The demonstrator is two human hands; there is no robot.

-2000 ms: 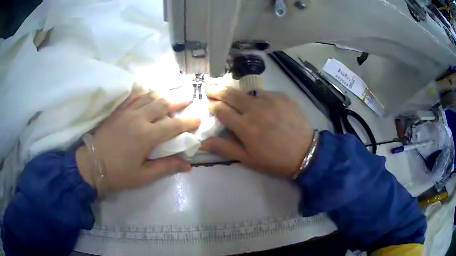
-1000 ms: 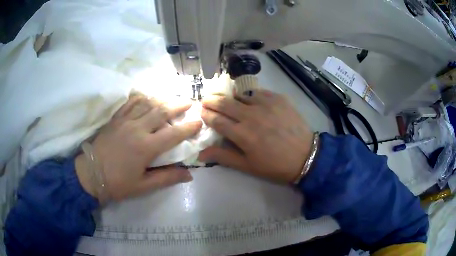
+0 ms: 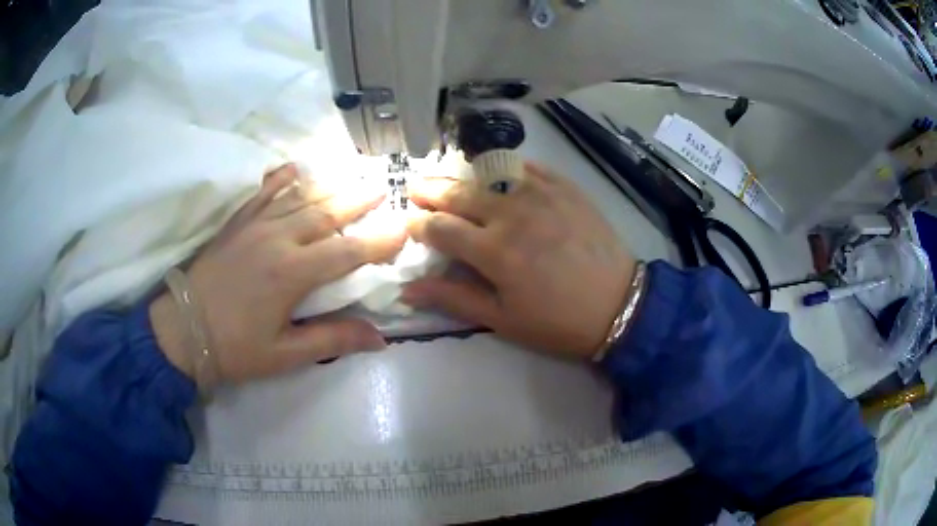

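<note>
White garment fabric spreads left of the machine head and runs under the presser foot, which is in bright lamp glare. My left hand lies palm down on the cloth, fingertips just left of and in front of the foot. My right hand lies on the cloth's right side, fingertips close to the foot. Between my hands a small bunched part of the cloth shows. Both hands press the fabric to the bed; the cloth under the palms is hidden.
The white machine head and arm stand above. Black shears, a slim metallic tool and a printed white label lie under the arm. A pen and crinkled clear plastic are far right. A ruler scale follows the front edge.
The view has shifted slightly. My hands stay beside the presser foot with small finger shifts, and the bunched cloth between them has changed shape.
</note>
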